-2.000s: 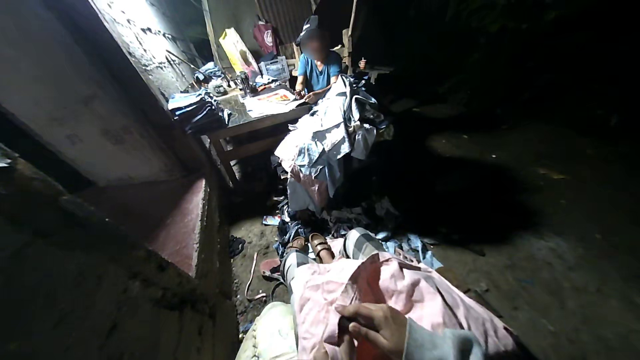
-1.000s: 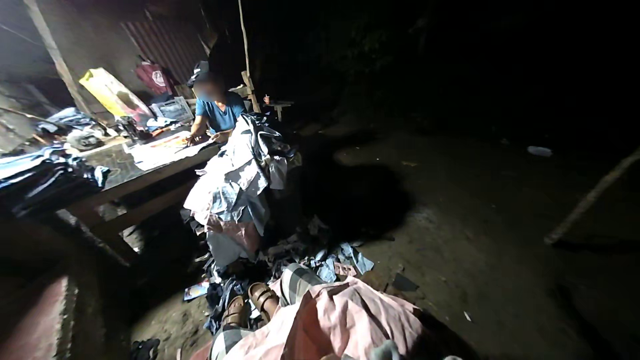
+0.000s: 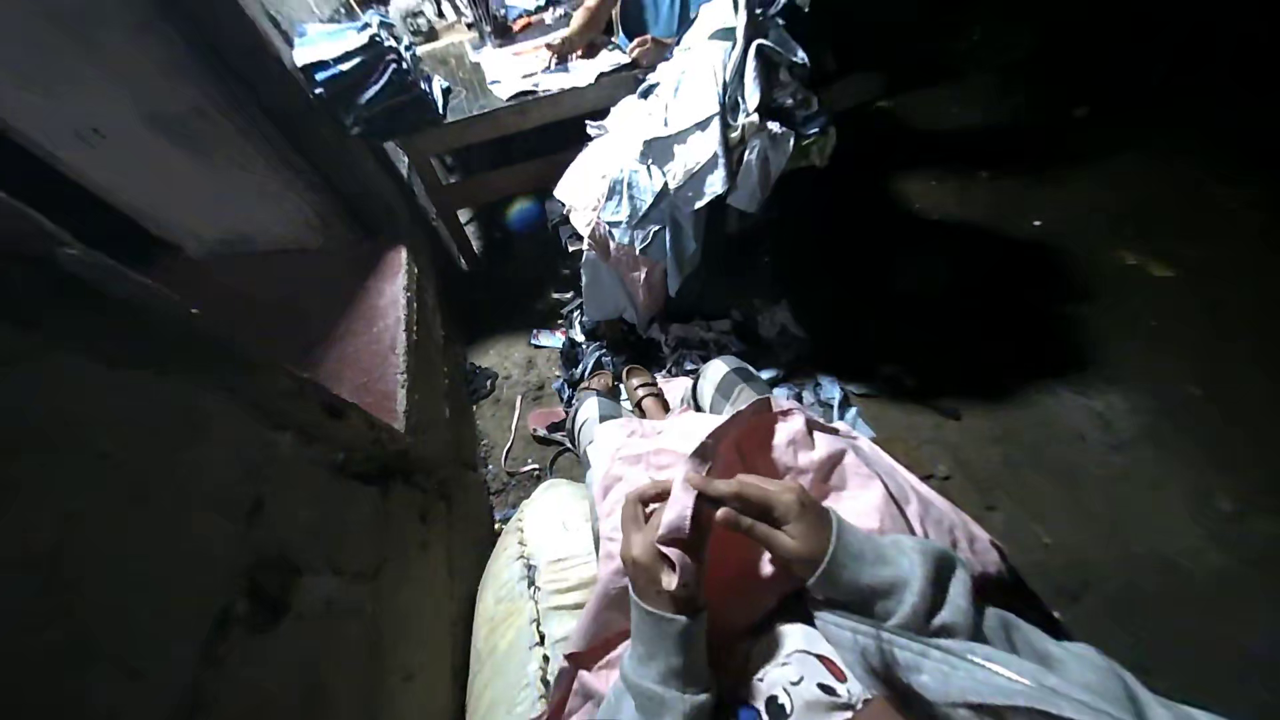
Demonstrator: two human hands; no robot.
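A pink cloth garment (image 3: 850,460) lies spread over my lap and legs, with a folded edge raised between my hands. My left hand (image 3: 655,550) grips this edge from the left, fingers curled around it. From the right, my right hand (image 3: 775,515) pinches the same edge near its top, thumb and fingertips close together. Both wrists are in grey sleeves. The reddish inner side of the cloth shows below my right hand. Whether a small tool is between the fingers cannot be told.
A pale stuffed sack (image 3: 540,600) touches my left side, beside a concrete wall (image 3: 440,480). Ahead, a heap of light fabric (image 3: 660,180) hangs by a wooden table (image 3: 530,120) with folded dark clothes (image 3: 370,80). A person in blue works there. Fabric scraps (image 3: 820,395) litter the ground.
The view has swung right and then back left. Both hands now show on the raised pink edge; one second ago they were mostly out of view.
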